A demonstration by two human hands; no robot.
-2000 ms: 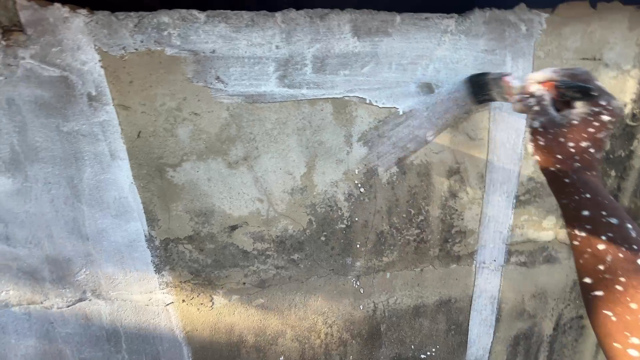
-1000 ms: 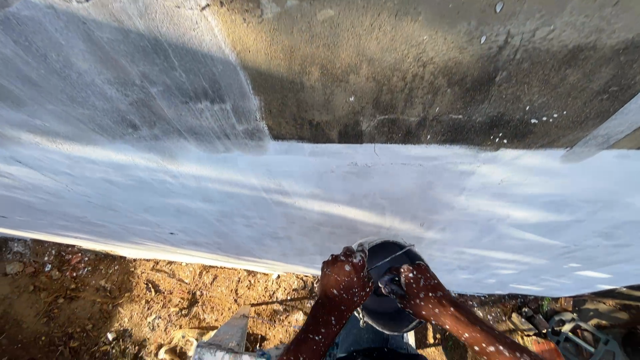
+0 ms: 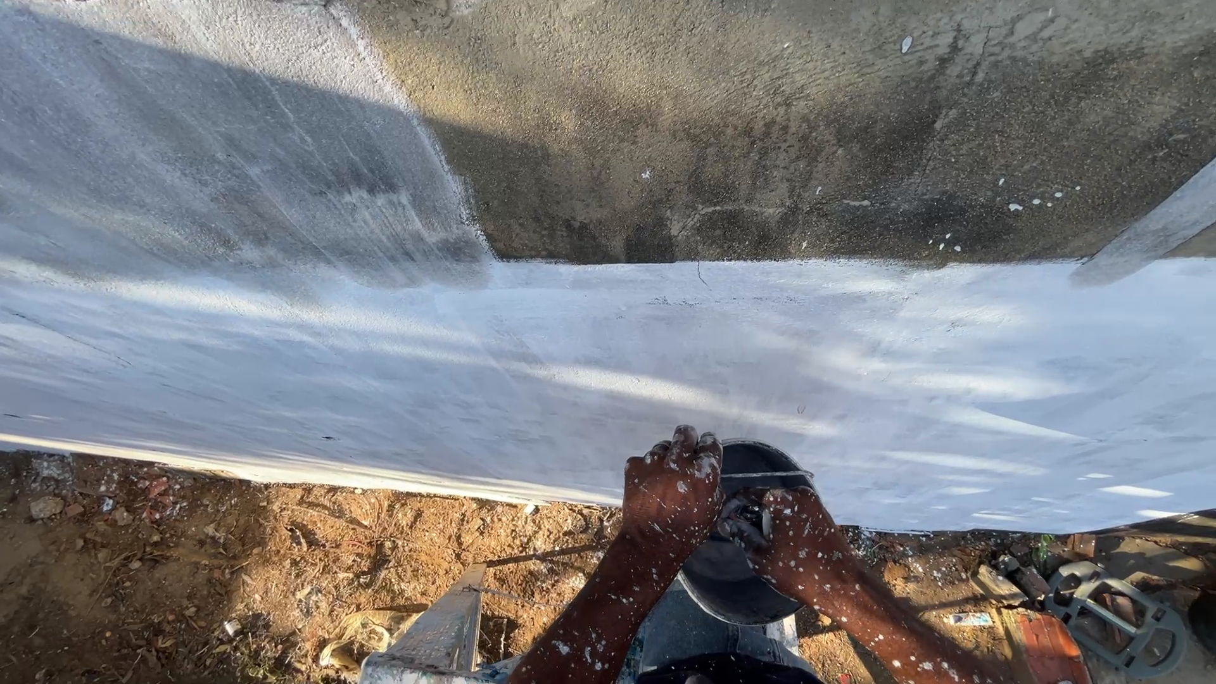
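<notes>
A dark bucket (image 3: 746, 579) with a thin wire handle is near the bottom centre, in front of my body. My left hand (image 3: 673, 480), spotted with white paint, grips the bucket's left rim. Over the bucket's opening, my right hand (image 3: 784, 537) is closed around a paint-covered handle, apparently the brush's; its bristles are hidden inside the bucket. Beyond the bucket stands a wall whose lower band (image 3: 608, 361) is painted white. Above that band the wall is bare, stained concrete (image 3: 722, 123), with a thinly whitened area (image 3: 237, 161) on the left and a pale stripe (image 3: 1159, 223) on the right.
A paint-splashed ladder or stand (image 3: 442, 632) is at the lower left of the bucket. Brown soil (image 3: 313, 541) with debris runs along the wall's foot. A grey plastic frame (image 3: 1126, 617) and a reddish brick-like block (image 3: 1045, 646) lie at the lower right.
Two seconds ago my right hand held the brush against the upper wall; now it is at the bucket. The view has tilted down. Since one second ago, the hands have stayed at the bucket.
</notes>
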